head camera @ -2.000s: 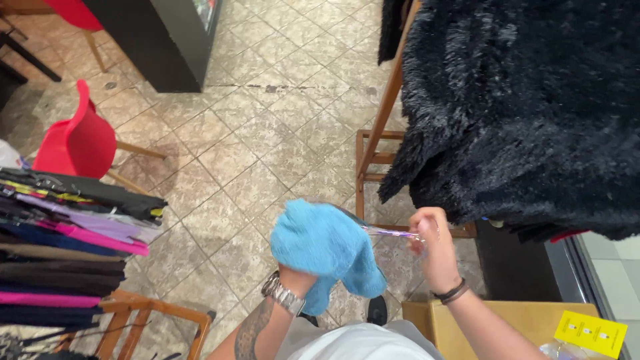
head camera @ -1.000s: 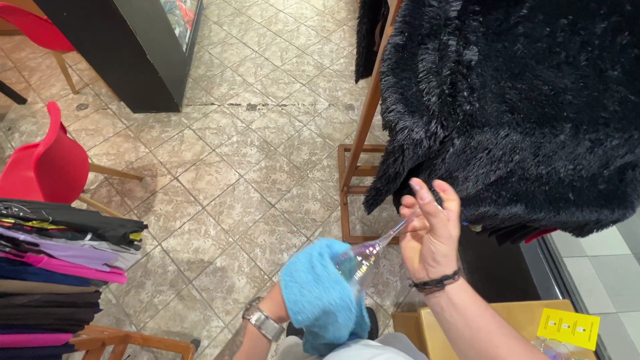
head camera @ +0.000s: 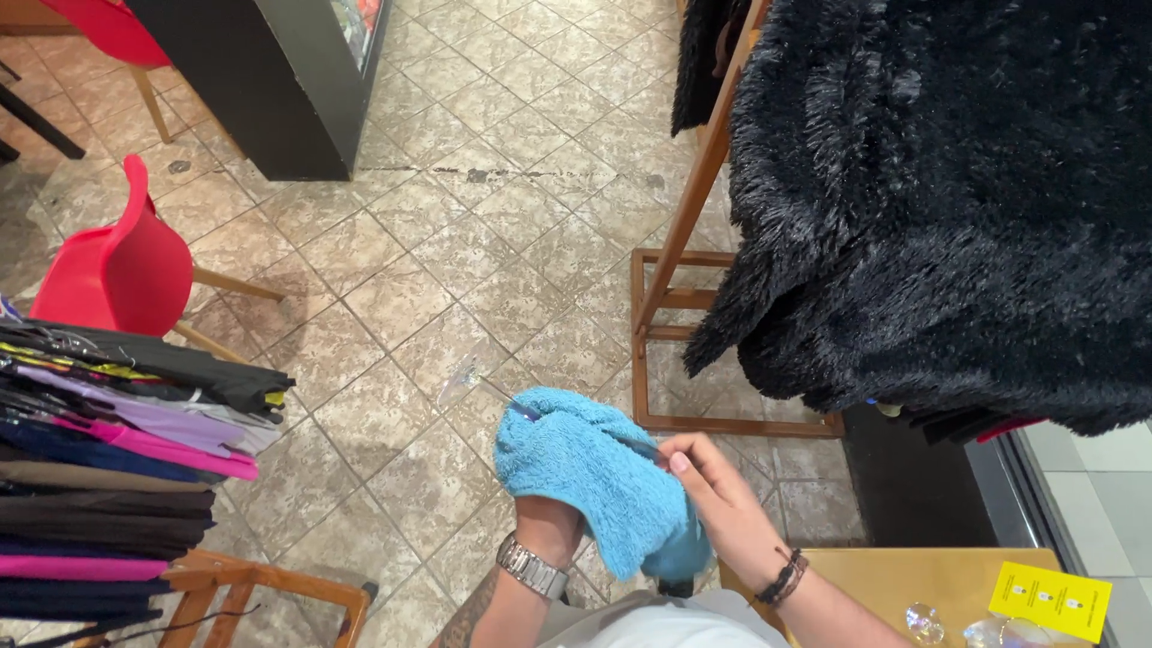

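Observation:
A blue terry cloth (head camera: 585, 468) is bunched over my left hand (head camera: 546, 526), whose fingers are hidden beneath it. The cloth wraps part of a slender glass object; its clear flared end (head camera: 462, 382) and thin stem (head camera: 504, 396) stick out at the upper left. My right hand (head camera: 711, 490) pinches at the cloth's right side with thumb and fingertips, beside a narrow dark strip that I cannot identify. A metal watch (head camera: 533, 565) is on my left wrist, and a dark braided bracelet (head camera: 781, 576) on my right.
Black shaggy textiles (head camera: 936, 216) hang on a wooden rack (head camera: 641, 378) at right. Clear glassware (head camera: 923, 621) and a yellow card (head camera: 1051, 600) lie on a wooden surface (head camera: 882, 576). Folded garments (head camera: 117, 441), a red chair (head camera: 135, 270) and a dark pillar (head camera: 297, 99) are left.
The right hand was on the glass's thin end, clear of the cloth; it has come down to the cloth's right side. The glass's flared end now points out at the upper left.

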